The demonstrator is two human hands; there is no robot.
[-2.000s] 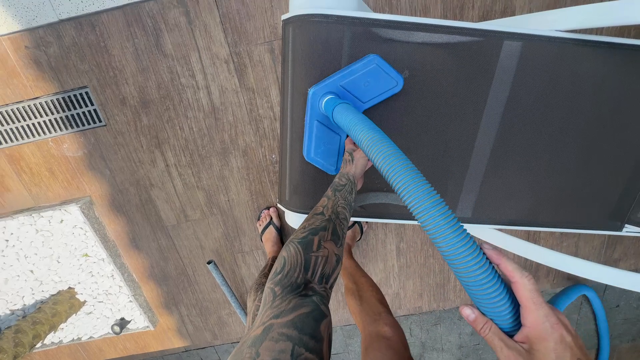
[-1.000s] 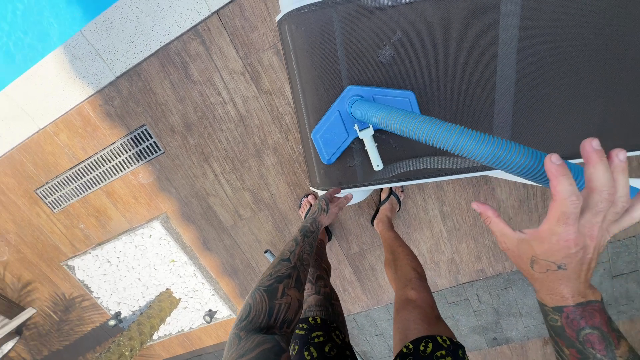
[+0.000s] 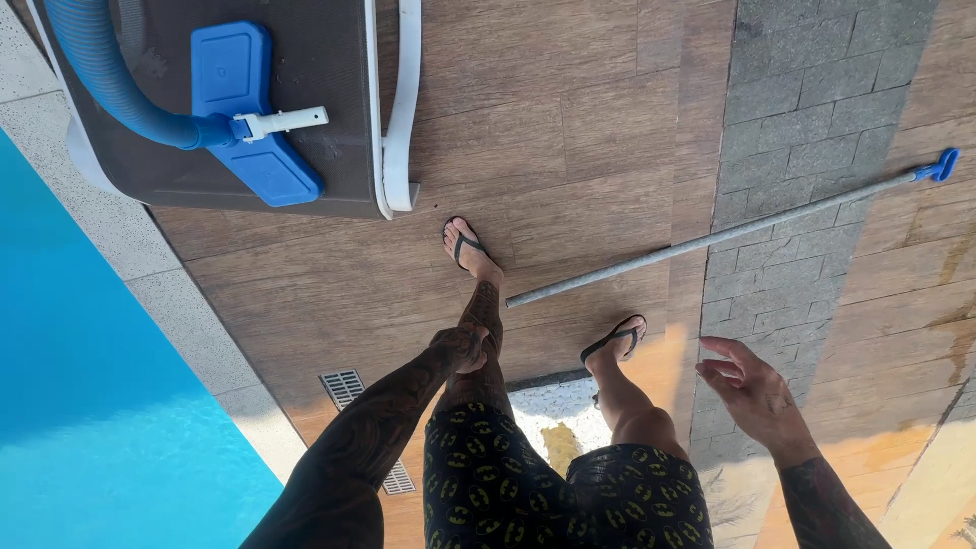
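Note:
My left hand (image 3: 463,347) hangs over my tattooed lower leg with its fingers curled; whether they are closed I cannot tell. Off to the right, my right hand (image 3: 751,393) is held in the air, fingers apart and slightly bent, holding nothing. A long grey telescopic pole (image 3: 679,248) with a blue end grip (image 3: 939,165) lies on the floor beyond my hands. On the dark mesh of the lounger rests a blue pool vacuum head (image 3: 229,72), with a white handle connector (image 3: 286,120) and a blue ribbed hose (image 3: 107,84) joined to it.
A sun lounger (image 3: 335,171) with a white frame stands at the upper left. The swimming pool (image 3: 99,366) and its pale stone edge (image 3: 183,305) run along the left. Near my feet are a floor drain grate (image 3: 343,387) and a bed of white pebbles (image 3: 549,408).
My right hand, on the hose two seconds ago, has come off it. My left hand has left the vacuum head. The view has turned strongly, now showing the pole's full length.

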